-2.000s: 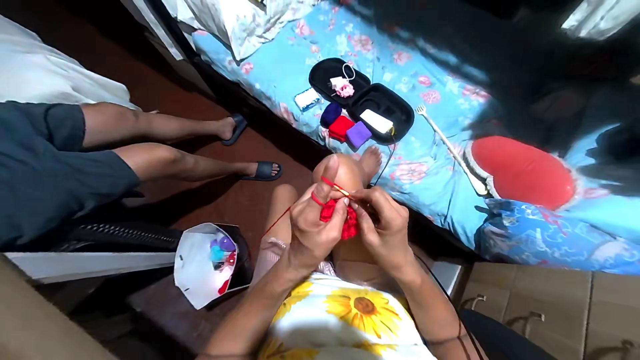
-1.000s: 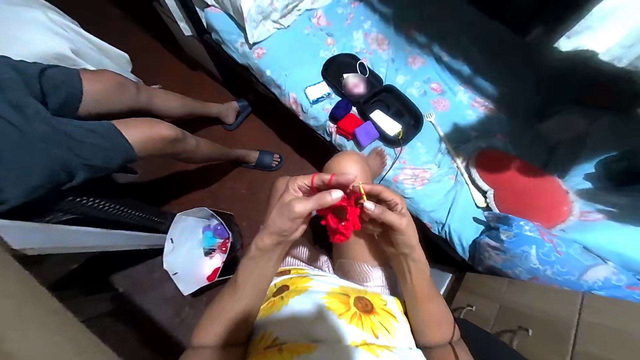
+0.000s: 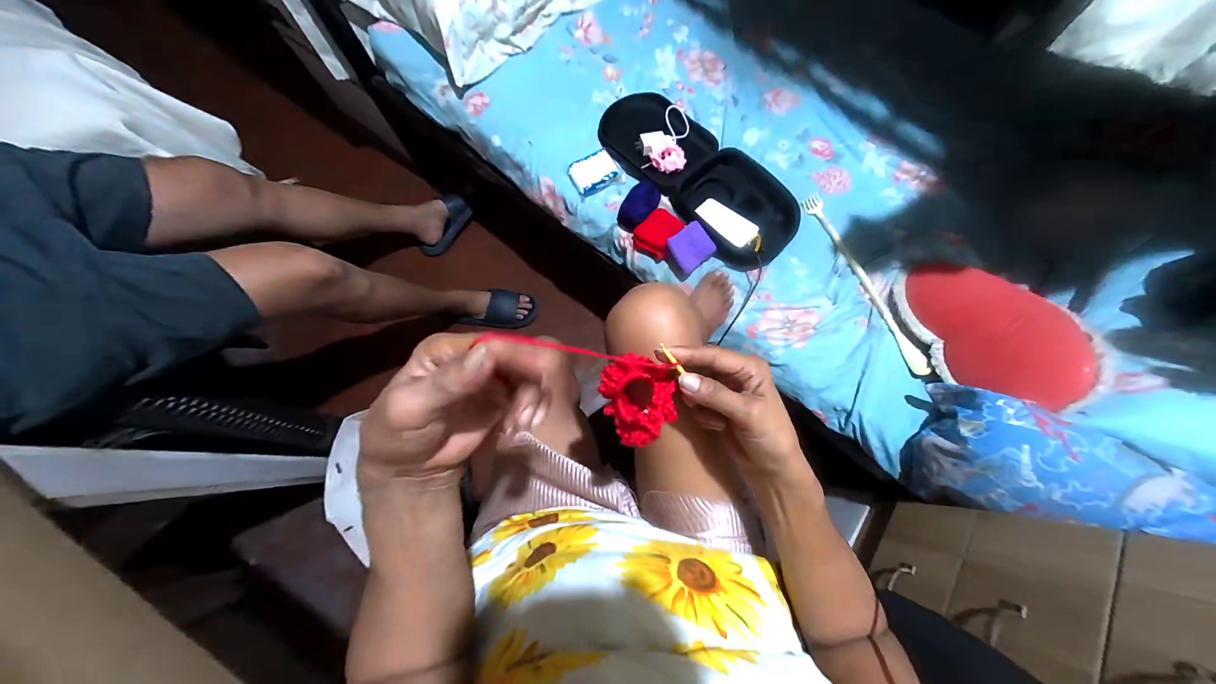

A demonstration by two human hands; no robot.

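Observation:
A ring-like piece of red crochet work hangs above my knees, beside the fingertips of my right hand. That hand pinches a yellow crochet hook, whose tip is up at the top right edge of the red piece. From the piece a strand of red yarn runs taut to the left, over the fingers of my left hand. The left hand is away from the piece, its fingers loosely curled around the yarn; its palm is partly hidden.
On the floral bed lie an open black case, red and purple bundles, a fork-ended stick and a red cushion. A person's legs extend from the left. A white container stands behind my left forearm.
My left hand has moved left, away from the red piece, and the yarn now stretches between them. One second ago both hands were at the piece. My right hand still holds the hook.

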